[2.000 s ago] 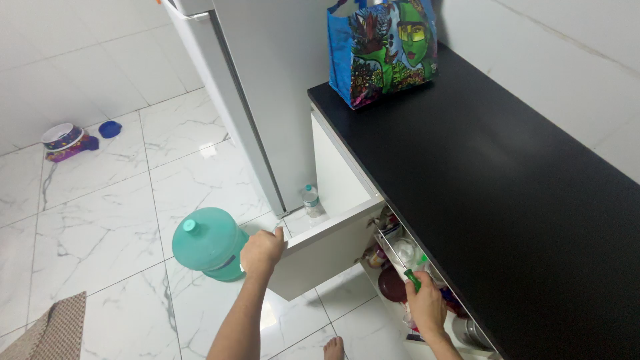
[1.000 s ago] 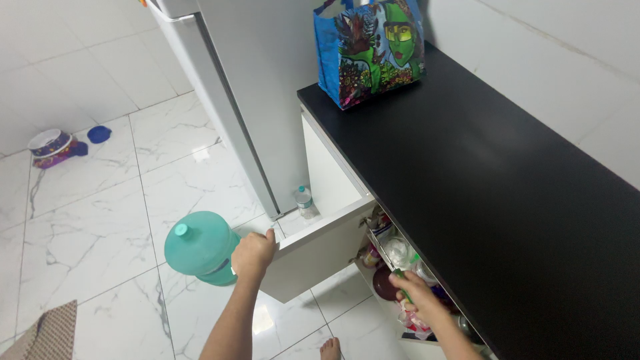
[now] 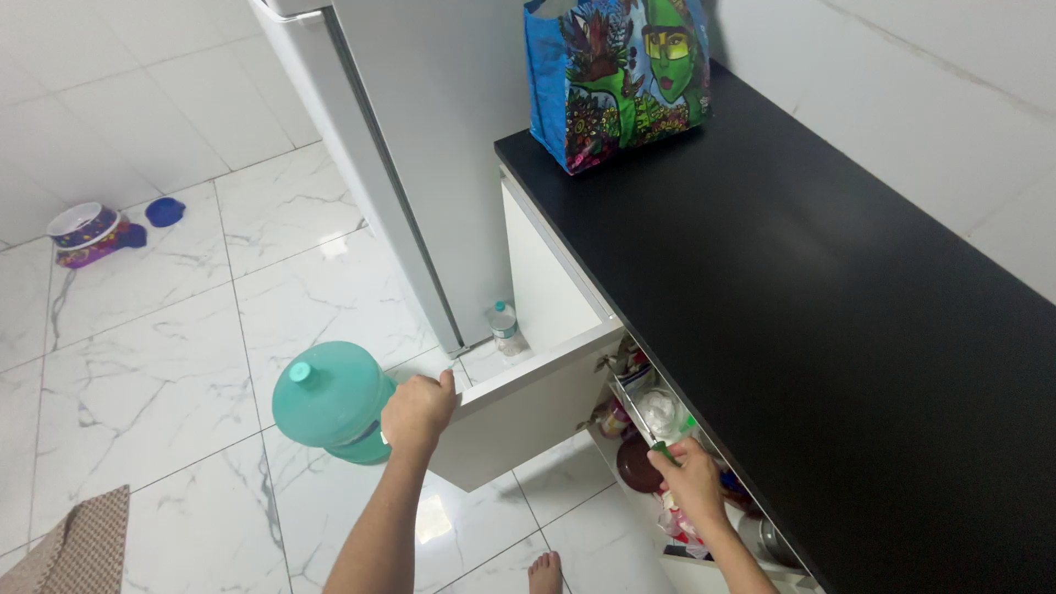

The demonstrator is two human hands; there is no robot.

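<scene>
My left hand [image 3: 419, 412] grips the outer edge of an open white cabinet door [image 3: 528, 404]. In my right hand [image 3: 691, 478] is a screwdriver [image 3: 662, 450] with a green handle, its long metal shaft pointing up and left toward the cabinet's front by the door hinges. The upper hinge [image 3: 612, 363] shows near the shaft; where exactly the tip rests is too small to tell. Below the shaft, inside the cabinet, are a clear glass or plastic container [image 3: 662, 410], a dark red round item [image 3: 638, 464] and plastic bags [image 3: 678, 521].
A black countertop [image 3: 792, 289] bears a printed shopping bag [image 3: 623, 82]. A refrigerator [image 3: 437, 148] stands beside the cabinet, with a small plastic bottle [image 3: 504, 330] near its base. On the tiled floor are a teal water jug [image 3: 330, 400], pet bowls [image 3: 87, 231] and a woven mat [image 3: 78, 536].
</scene>
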